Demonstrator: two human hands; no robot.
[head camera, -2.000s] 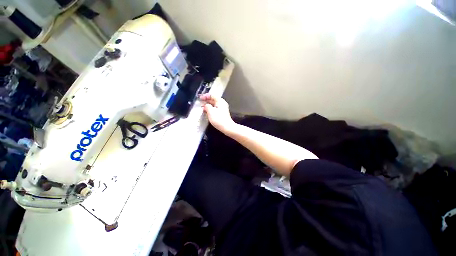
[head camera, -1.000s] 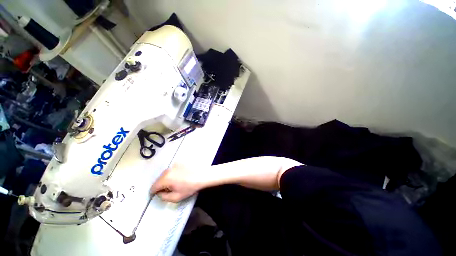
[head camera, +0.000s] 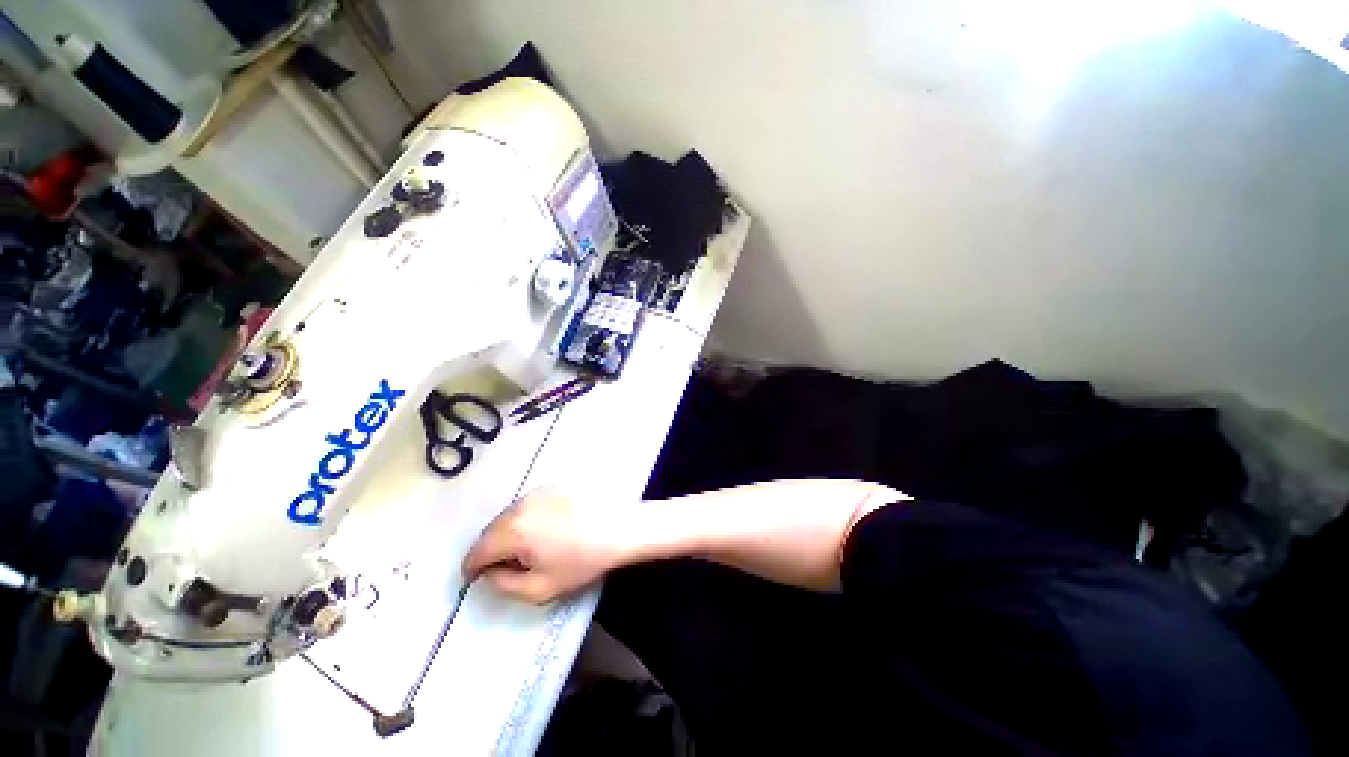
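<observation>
The white sewing machine (head camera: 429, 274) with blue "protex" lettering lies diagonally across the left half. My right hand (head camera: 545, 550) is on the front part of its bed, fingers curled in and fingertips at the seam of the bed plate (head camera: 422, 569). Nothing shows in the fingers; their undersides are hidden. The machine's head end (head camera: 207, 606) is left of the hand. Black-handled scissors (head camera: 462, 432) and dark snips (head camera: 553, 399) lie on the bed above the hand. My left hand is not in view.
A black box (head camera: 611, 318) with small items stands at the table's far end, beside dark cloth (head camera: 669, 204). A pale wall (head camera: 947, 192) rises behind. Dark fabric (head camera: 962, 429) lies below the wall. A dark thread cone (head camera: 119, 86) stands at upper left.
My right hand has moved from the box end down along the table to the bed plate near the machine head. The dark cover over the box has gone, showing its contents. The view has shifted slightly.
</observation>
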